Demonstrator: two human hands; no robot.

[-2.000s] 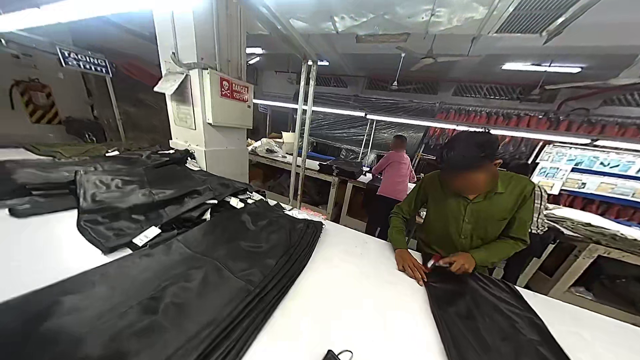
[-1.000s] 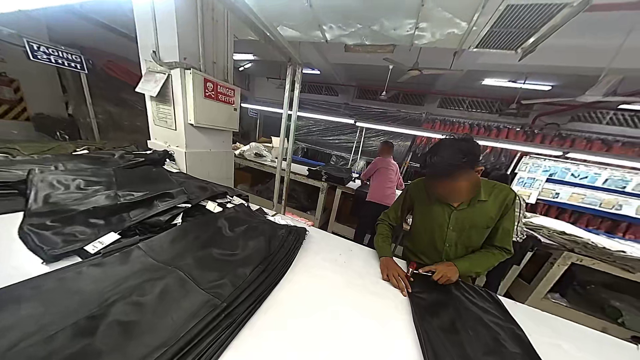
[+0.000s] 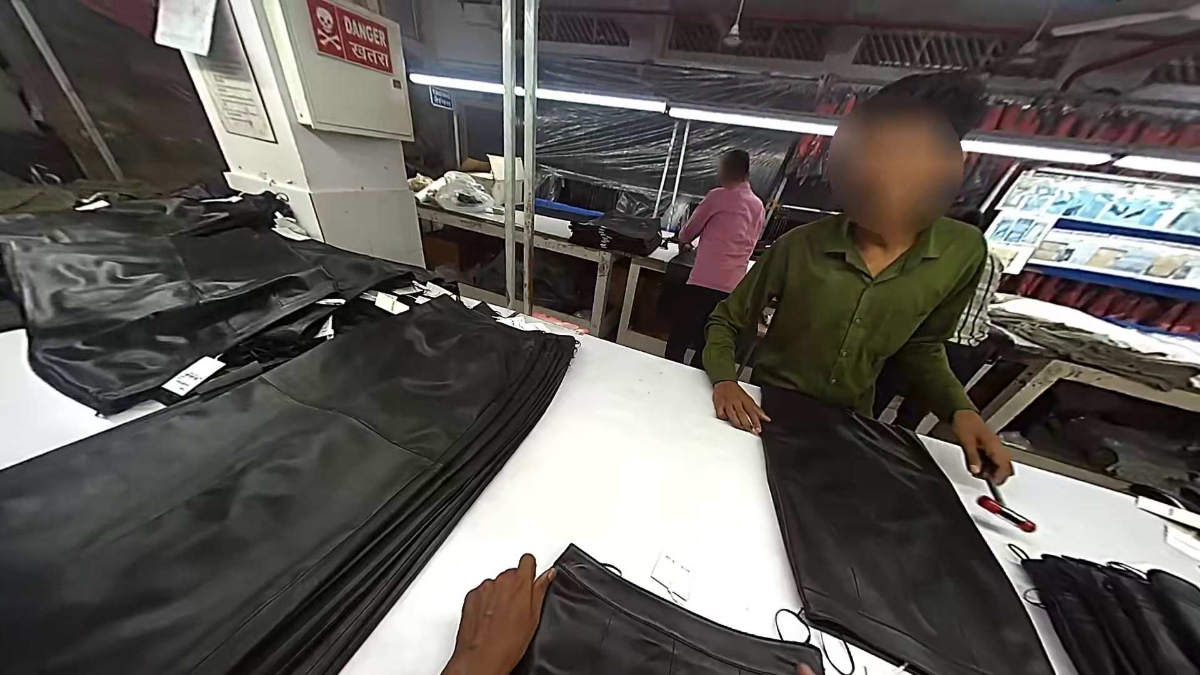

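Note:
A black leather-like skirt [image 3: 647, 619] lies waistband up at the bottom middle, its lower part cut off by the frame. My left hand [image 3: 502, 609] grips its upper left corner between thumb and fingers. Of my right hand [image 3: 804, 669] only a fingertip shows at the waistband's right end, at the bottom edge. A white tag [image 3: 672, 577] on a string lies just above the waistband. To the left spreads a thick stack of black garments [image 3: 309, 450], with another black pile [image 3: 169, 291] and tags behind it.
Across the white table [image 3: 647, 450], a person in a green shirt rests one hand by a black garment [image 3: 881, 525] and holds a red-and-black tool [image 3: 1006, 514]. Folded black garments [image 3: 1116, 600] lie at the right. A pillar with an electrical box [image 3: 347, 75] and metal poles stand behind.
My left hand and the skirt under it have come into view. The co-worker's tool hand has moved from the garment's top out to its right side. The view has moved.

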